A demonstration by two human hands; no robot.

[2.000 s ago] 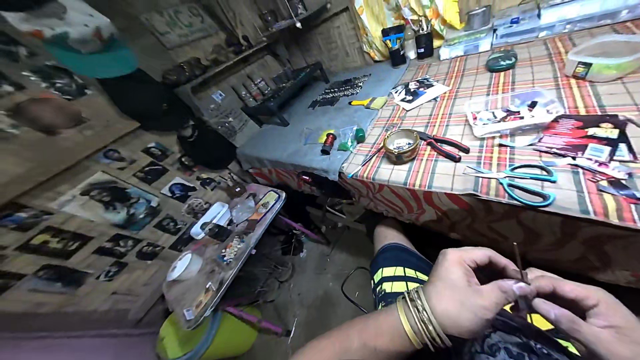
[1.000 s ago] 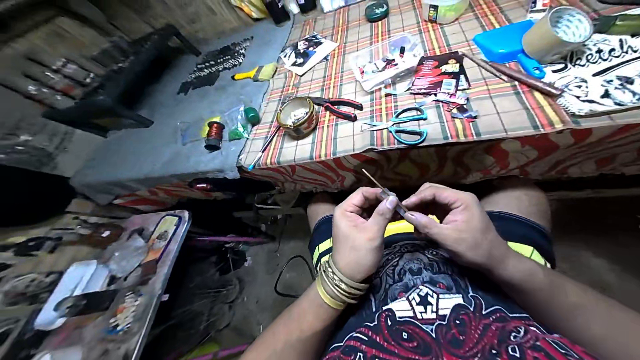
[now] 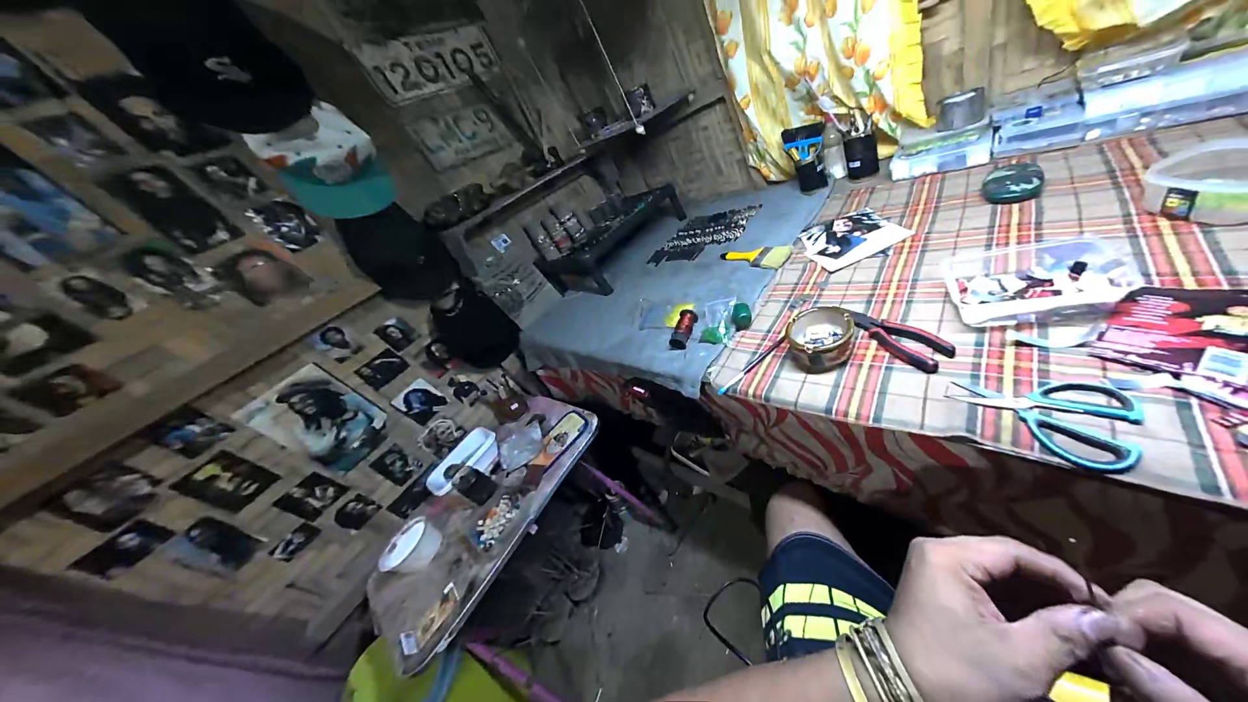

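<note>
My left hand, with several bangles on its wrist, pinches a thin dark piece at the lower right. My right hand meets it fingertip to fingertip, pinching the same piece, which the fingers mostly hide. Beyond the hands, on the plaid tablecloth, lie scissors with teal handles and pliers with red and black handles. The pliers' head is beside a round brown bowl with small bits inside.
A clear plastic tray of small items, a photo print and a yellow-handled brush lie farther back. A spool of reddish wire is on the grey cloth. A cluttered side table stands at my left.
The view has swung well to the left since one second ago, leaving the hands at the lower right. Both hands stay together around the thin piece.
</note>
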